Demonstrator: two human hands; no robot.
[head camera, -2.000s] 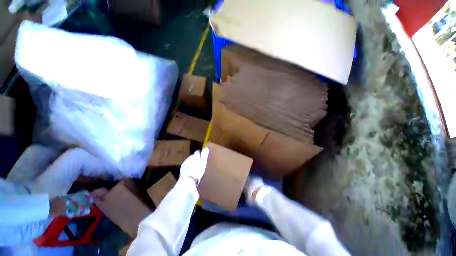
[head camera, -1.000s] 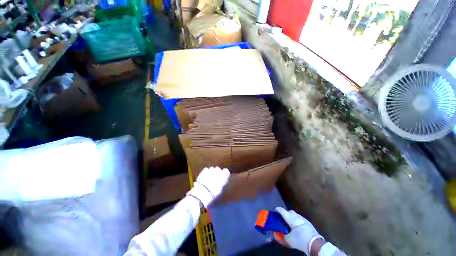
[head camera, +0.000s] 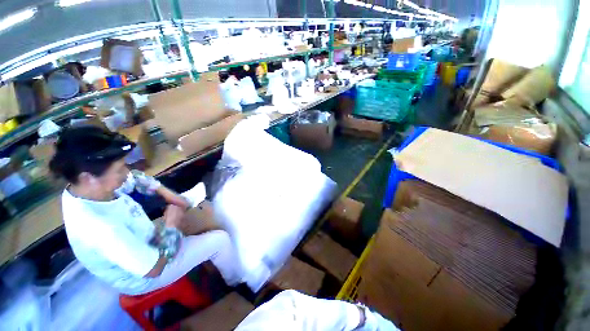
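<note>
Flat cartons (head camera: 462, 242) stand in a tight leaning stack at the lower right, with a broad brown panel (head camera: 404, 278) at their near side. My left sleeve crosses the bottom edge. Only a bit of my white-gloved left hand (head camera: 380, 322) shows past the cuff, cut off by the frame, so its fingers and anything in them are hidden. My right hand and the tape gun are out of view. A yellow crate edge (head camera: 357, 270) runs beside the brown panel.
A pale cardboard sheet (head camera: 485, 178) lies over the blue crate (head camera: 391, 187). Small brown boxes (head camera: 328, 254) lie on the floor. A person sits on a red stool (head camera: 162, 298) at left, beside a large white bundle (head camera: 275, 194). Benches run behind them.
The view has swung up and left, bringing in the seated person and benches. My left hand has dropped to the bottom edge. My right hand and the tape gun have left the picture.
</note>
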